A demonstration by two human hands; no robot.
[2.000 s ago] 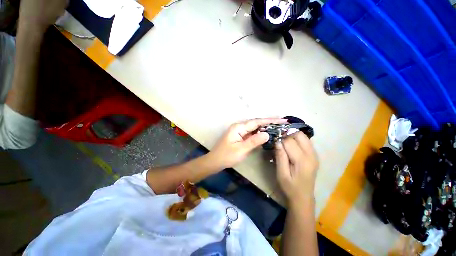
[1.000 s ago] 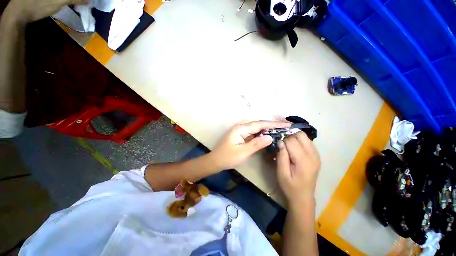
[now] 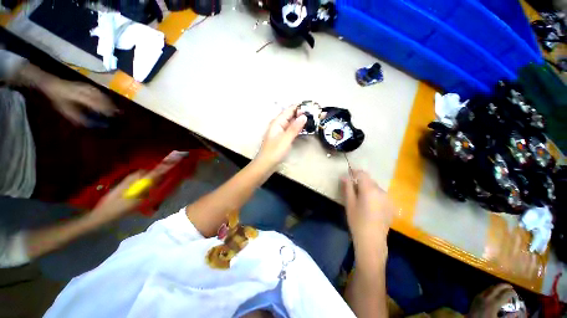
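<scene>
A black housing [image 3: 341,131] with a white inner frame and a central hole lies open side up on the pale bench. My left hand [image 3: 281,136] holds a silver-and-black module [image 3: 309,117] just left of the housing. My right hand [image 3: 367,202] is below the housing, slightly blurred, with its thumb and fingers pinched on a thin lead wire [image 3: 350,166] that runs up to the housing.
A blue-based module [image 3: 369,75] stands by the blue trays [image 3: 429,38]. A waiting housing [image 3: 292,17] lies at the top. A dense pile of assemblies [image 3: 497,155] and white cloths [image 3: 450,109] are at right. A neighbour's hands [image 3: 78,99] are at left.
The view has shifted. My hands have moved apart; the housing now lies open, with the module in my left hand beside it. My right hand has moved down along a wire.
</scene>
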